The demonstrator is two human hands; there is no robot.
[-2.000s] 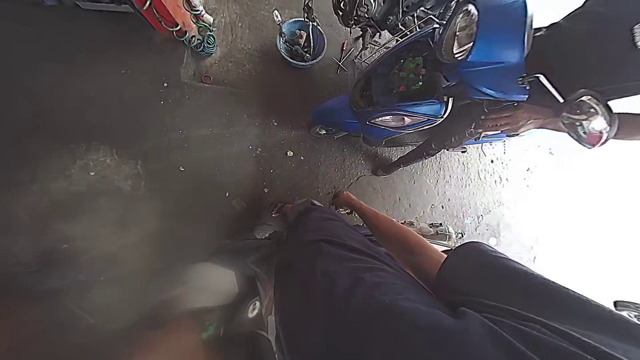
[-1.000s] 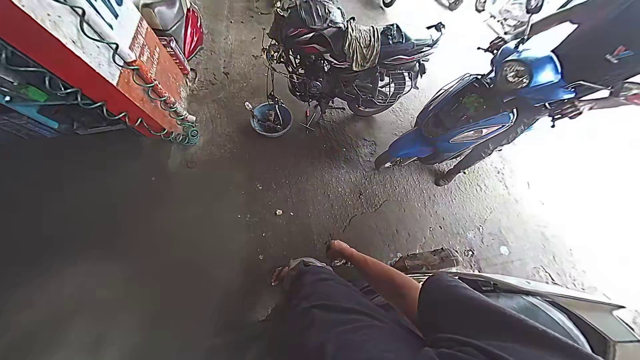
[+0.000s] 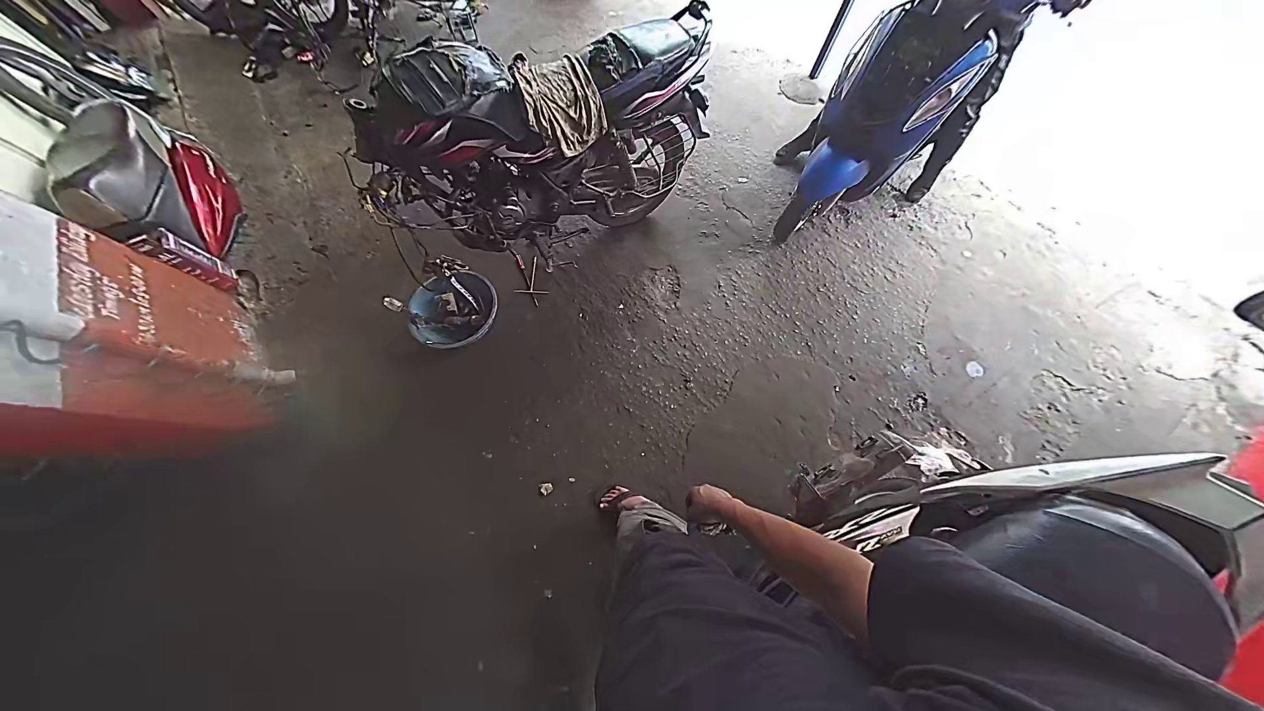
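Note:
My right hand (image 3: 709, 504) hangs beside my trouser leg with its fingers curled; whether anything is inside them cannot be told. It is closest to the motorcycle with a dark seat (image 3: 1086, 568) parked at the lower right, whose front part lies just beyond the forearm. My foot in a sandal (image 3: 617, 497) shows left of the hand. My left hand is out of view.
A partly stripped motorcycle (image 3: 513, 138) with a cloth (image 3: 561, 104) over it stands at the top, a blue basin (image 3: 451, 310) of parts and a cross-shaped tool (image 3: 531, 286) near it. A person stands by a blue scooter (image 3: 834, 173). An orange-and-white cabinet (image 3: 158, 316) is at left.
The view has swung strongly, bringing the stripped motorcycle and the one with the dark seat more fully into sight. My right hand remains low beside my leg.

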